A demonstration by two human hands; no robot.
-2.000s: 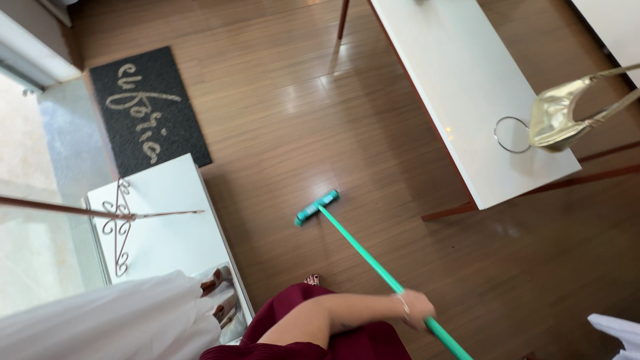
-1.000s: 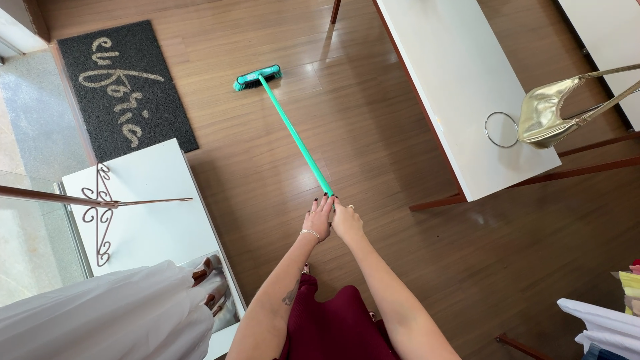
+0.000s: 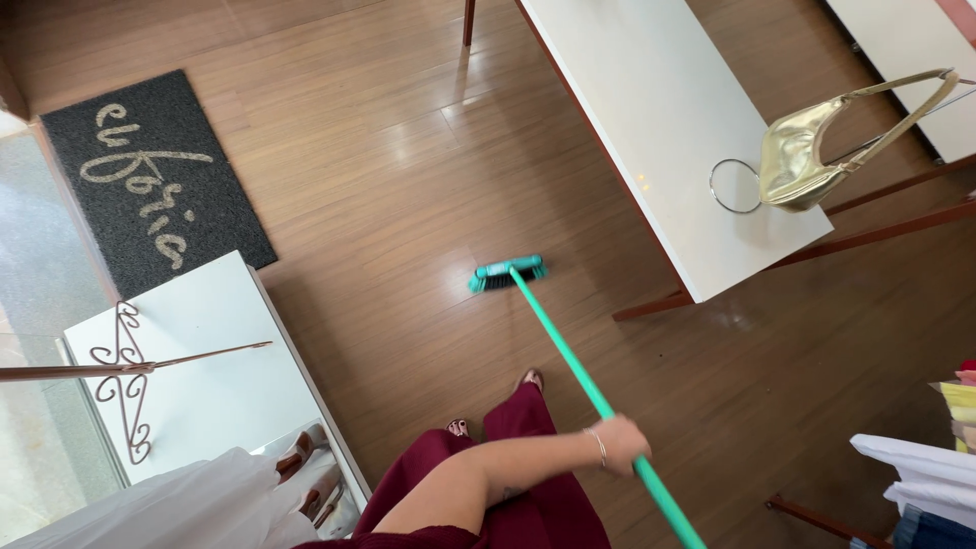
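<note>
My left hand (image 3: 621,446), with a thin bracelet at the wrist, is closed around the green handle (image 3: 568,354) of a push broom. The handle runs from the lower right edge up to the broom head (image 3: 508,273), which is turquoise with dark bristles and rests on the wooden floor (image 3: 366,191). The head lies ahead of my sandalled feet, left of the white table's near corner. My right hand is out of view, and the handle's upper end is cut off by the frame's bottom edge.
A white table (image 3: 656,137) with red-brown legs stands right; a gold handbag (image 3: 801,164) hangs by it. Left are a dark doormat (image 3: 160,183) bearing writing, a white platform (image 3: 213,343), a scrolled metal stand (image 3: 126,370) and white fabric. Clothes (image 3: 915,473) hang at lower right.
The broom head has come back from near the doormat toward my feet. Both hands were on the handle one second ago; now only my left hand shows on it, farther right.
</note>
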